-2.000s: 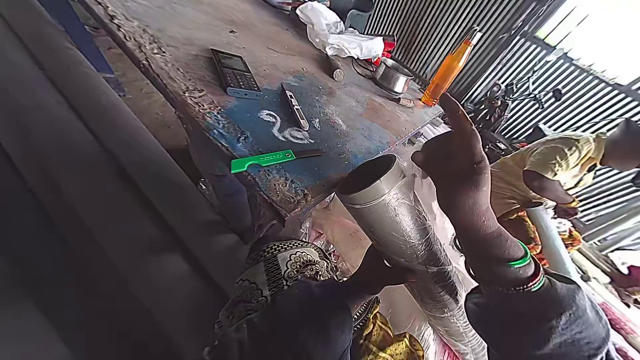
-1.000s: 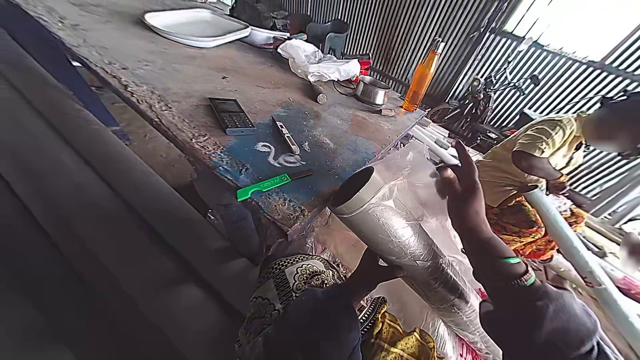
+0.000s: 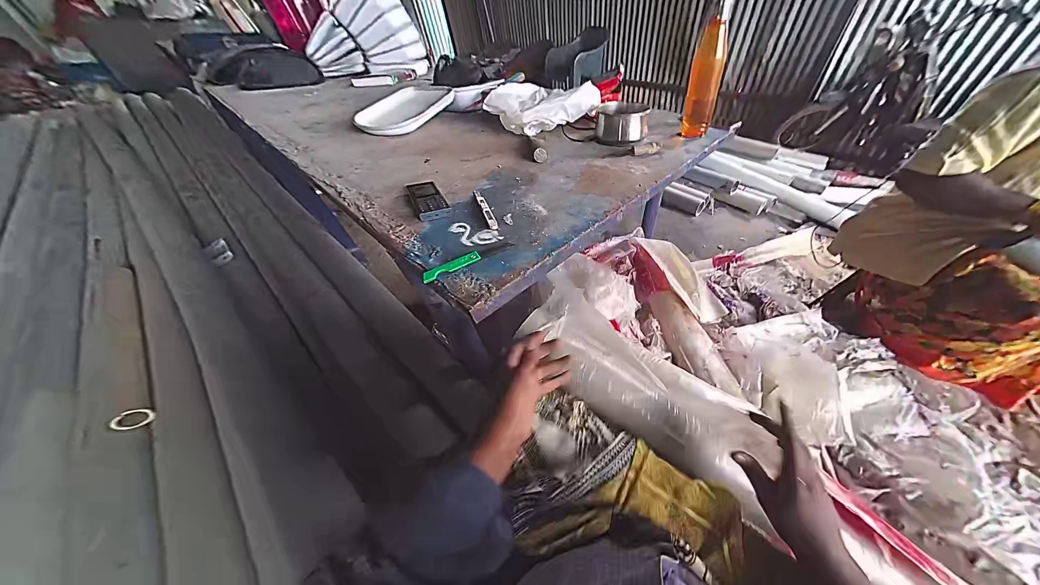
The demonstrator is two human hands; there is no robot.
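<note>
A long pipe in clear plastic film [image 3: 650,390] lies slantwise across my lap, from beside the table corner to the lower right. My left hand [image 3: 535,374] is at its upper end, fingers spread; whether it touches the film cannot be told. Over the pipe's lower part my right hand [image 3: 784,479] is spread, thumb and fingers apart. The film reaches beyond the upper end, where the pipe's mouth is hidden. On the near corner of the worn blue table [image 3: 561,195] lie a green-handled blade [image 3: 452,266], a keypad phone [image 3: 427,200] and a white pen-like tool [image 3: 486,210].
Grey pipes [image 3: 203,325] lie side by side at left. Further back on the table are a white tray [image 3: 404,109], a metal pot [image 3: 622,123] and an orange bottle [image 3: 704,77]. White pipes [image 3: 764,175] and crumpled plastic [image 3: 877,390] cover ground at right, near a seated person [image 3: 967,187].
Both hands have changed position; the left no longer grips the pipe. The pipe's open mouth, bare earlier, is now out of sight under film. The view has shifted, showing more to the left.
</note>
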